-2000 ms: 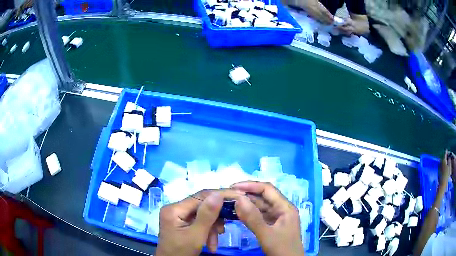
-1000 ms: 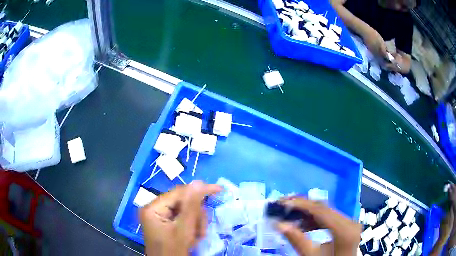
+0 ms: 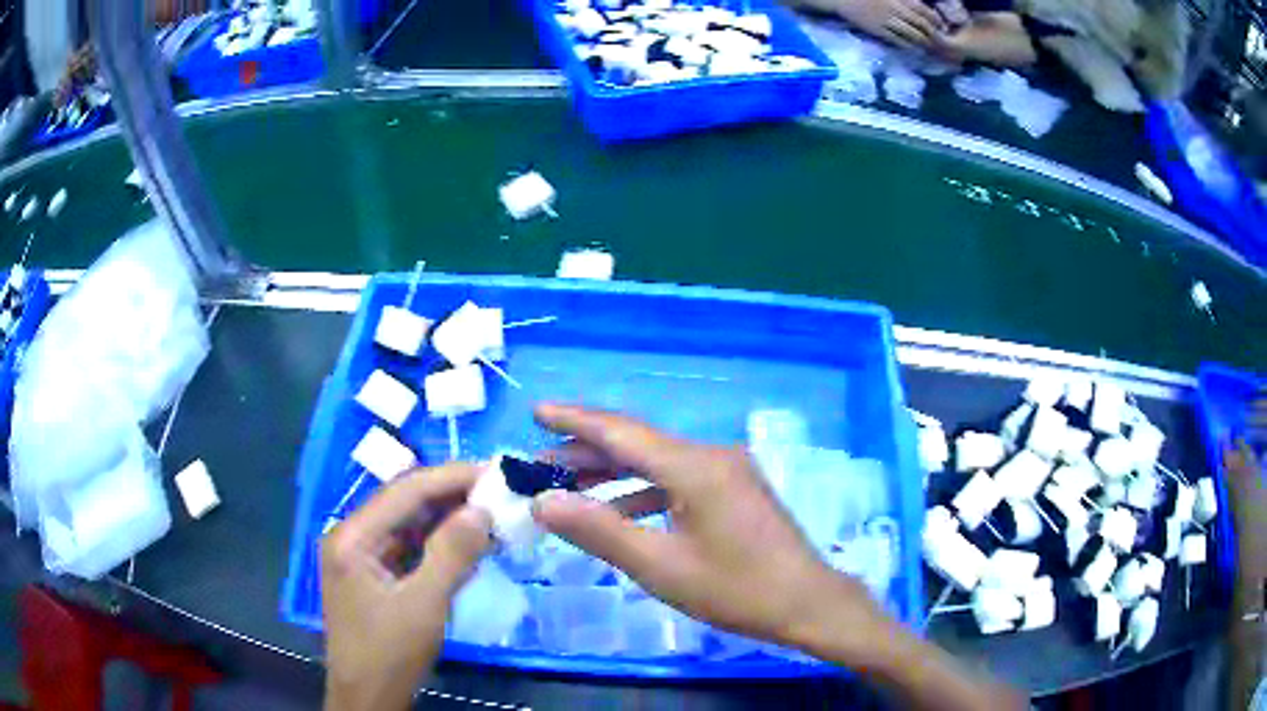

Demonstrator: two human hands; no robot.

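Observation:
My left hand and my right hand meet over the blue tray. Between their fingertips is a black-and-white unit, white part toward my left fingers, black part toward my right fingers. A pale stalk shows under my right fingers. Several units with thin leads lie in the tray's left part. Frosted clear plastic covers are heaped in its front and right part, partly hidden by my right hand. Whether a cover is on the held unit cannot be told.
A pile of units lies right of the tray. The green conveyor beyond carries two loose white pieces and a full blue bin. A plastic bag, metal post and red stool are left. People's hands show at upper right.
The view has swung back level. My hands have come together around a unit at the tray's left-centre. Fewer units lie in the tray's left part. A second white piece shows on the conveyor.

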